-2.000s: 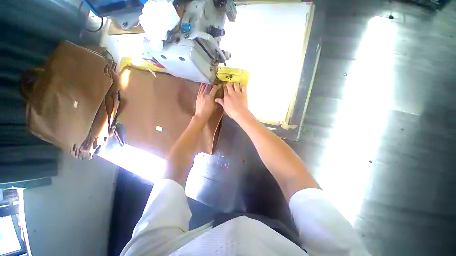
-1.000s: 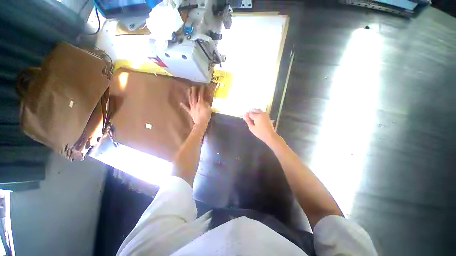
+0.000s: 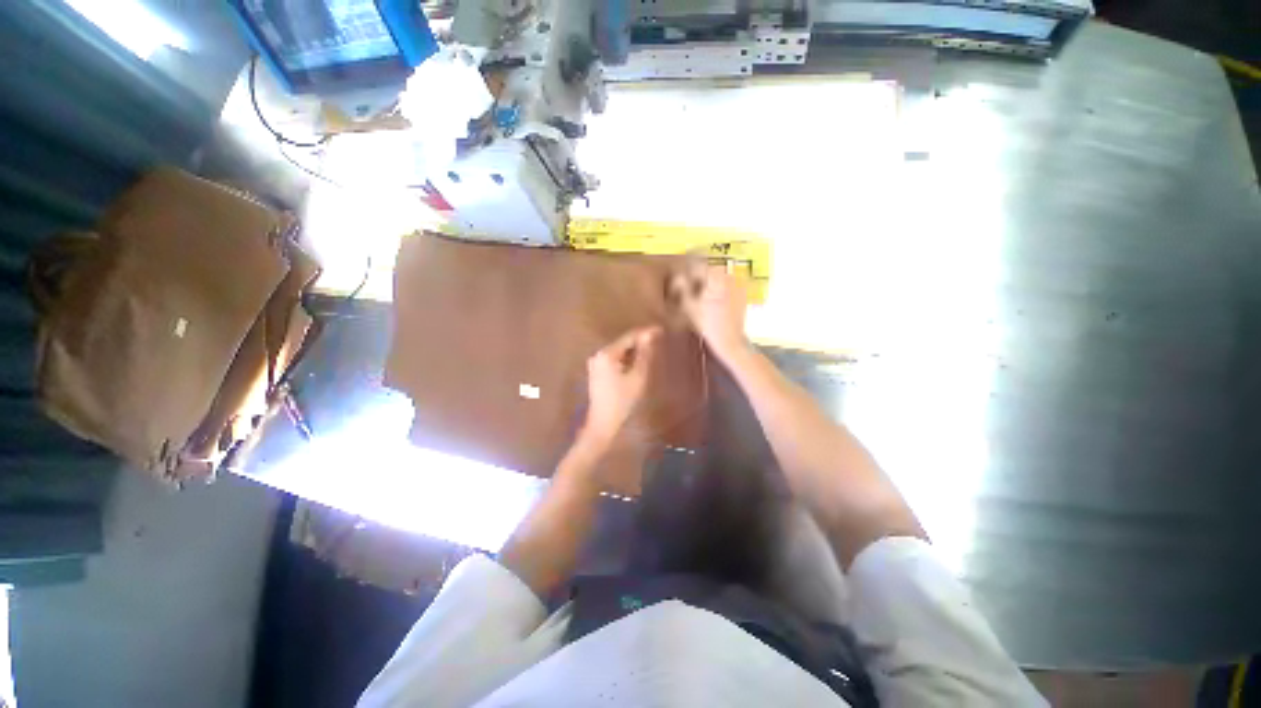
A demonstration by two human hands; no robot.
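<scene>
A brown bag panel [image 3: 484, 325] lies flat on the metal table, its top edge along the yellow sewing template [image 3: 629, 238]. A small pale label [image 3: 530, 392] is on it. My left hand [image 3: 618, 371] is over the right part of the panel with fingers curled; whether it grips anything is unclear. My right hand [image 3: 708, 302] is at the panel's upper right corner, beside the template's right end, blurred, with fingers bent. The white sewing machine head [image 3: 505, 190] stands at the template's left end.
A thick pile of brown panels [image 3: 173, 318] hangs at the left table edge. A small dark pointed tool [image 3: 295, 412] lies beside it. A blue-framed screen [image 3: 332, 42] and a crumpled white lump [image 3: 445, 91] are at the upper left. Metal rails [image 3: 705, 53] run behind the template.
The panel and yellow template have shifted right, out from the machine head. My right hand has moved up to the panel's corner. My left hand has lifted from its spread position and curled.
</scene>
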